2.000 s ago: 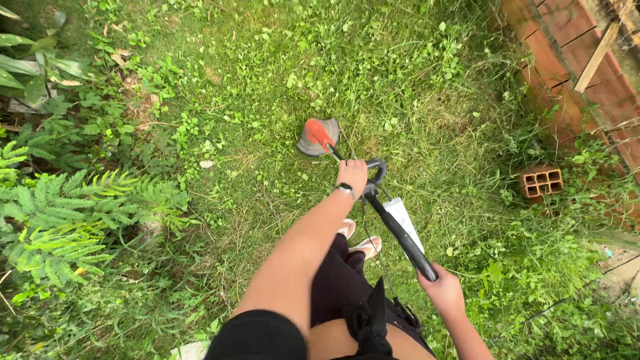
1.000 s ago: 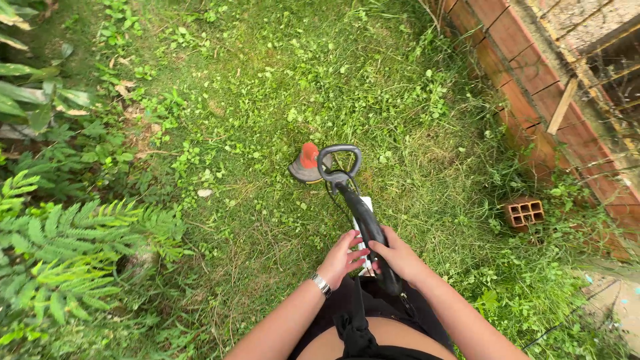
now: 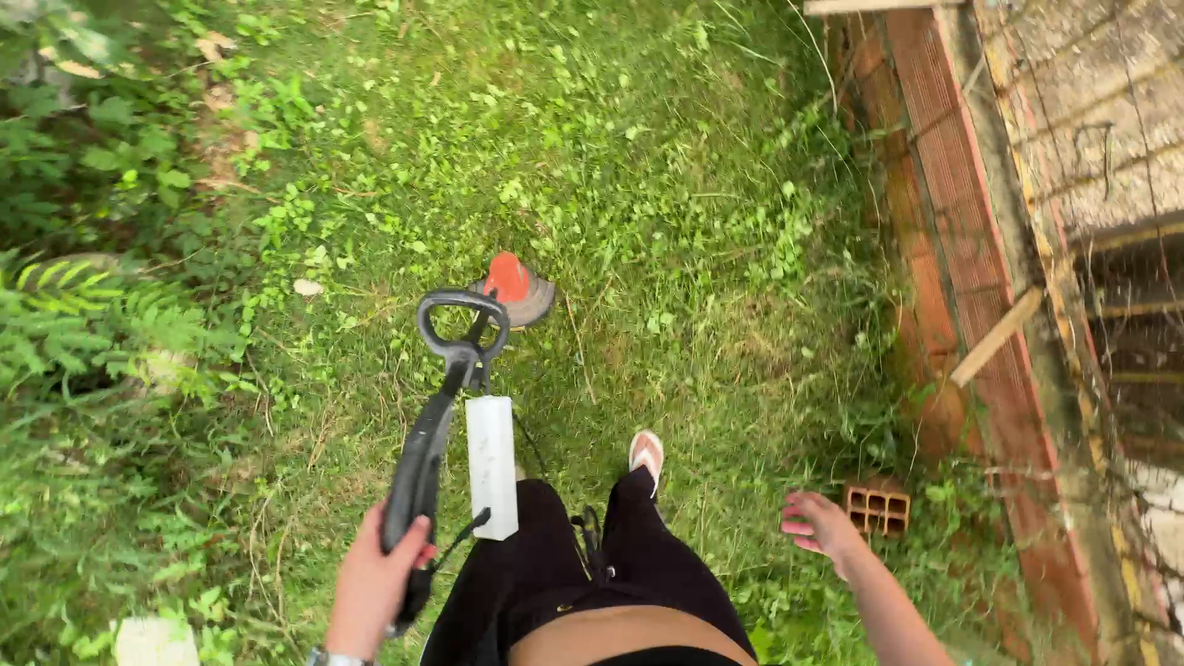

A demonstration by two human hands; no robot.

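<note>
At the lower left, my left hand (image 3: 384, 564) is closed around the black rear handle of a string trimmer (image 3: 421, 462). The trimmer's black loop handle (image 3: 464, 347) is free of any hand. Its orange and grey cutting head (image 3: 511, 287) rests low over the grass beyond the loop. A white rectangular box (image 3: 491, 467) with a black cord hangs beside the shaft, in front of my thigh. My right hand (image 3: 819, 527) is empty, held out to the right with fingers apart, near a hollow brick.
The hollow clay brick (image 3: 877, 509) lies in grass by a low brick wall (image 3: 980, 305) on the right, where a wooden stick (image 3: 997, 338) leans. Leafy plants (image 3: 120, 342) crowd the left side. A pale block (image 3: 155, 643) sits at bottom left. My sandaled foot (image 3: 647, 458) shows ahead.
One second ago both hands were on the trimmer's rear handle; my right hand has let go and moved out right. My left hand and the handle have moved left. Earlier, my left hand held the loop.
</note>
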